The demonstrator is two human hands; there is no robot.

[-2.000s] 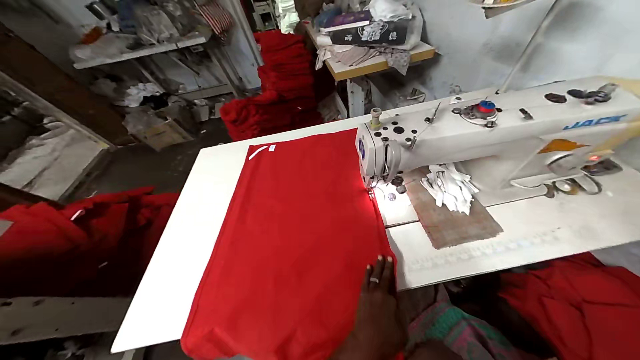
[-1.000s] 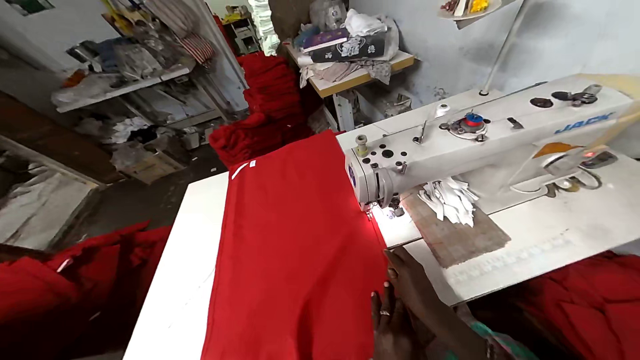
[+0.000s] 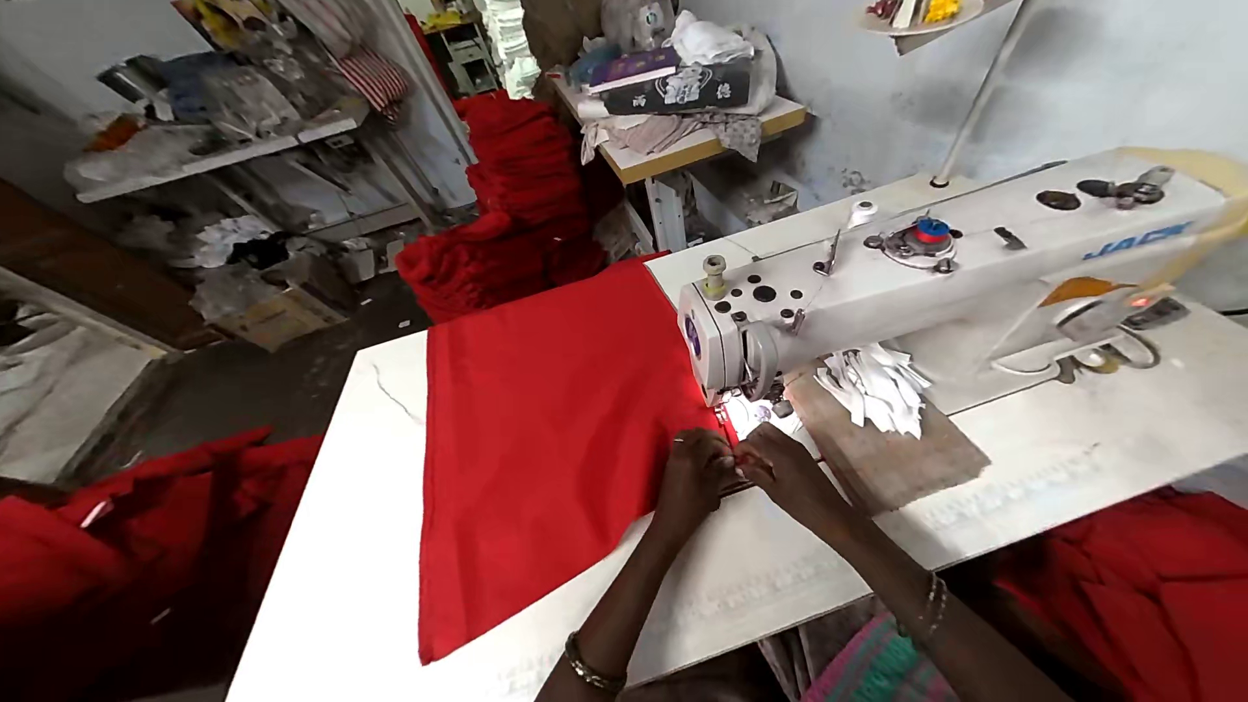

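Observation:
A large piece of red fabric (image 3: 556, 419) lies over the white sewing table, its right edge running under the needle area of a white Jack sewing machine (image 3: 936, 263). Just in front of the presser foot, my left hand (image 3: 694, 473) pinches the near right corner of the fabric. My right hand (image 3: 785, 473) is close beside it, fingertips bent onto the same edge. The fingertips of both hands nearly meet, and what lies between them is partly hidden. White fabric strips (image 3: 875, 388) rest on a brown cloth piece (image 3: 892, 448) right of the needle.
Behind the table stands a tall stack of red fabric (image 3: 526, 185). More red fabric lies at the lower left (image 3: 146, 546) and lower right (image 3: 1141, 575). A side table (image 3: 663, 161) holds a box and cloths. Against the left wall is a cluttered shelf (image 3: 234, 151).
The red fabric has moved away from me along the table, and its near edge now lies on the tabletop. Both hands have come together at its near right corner.

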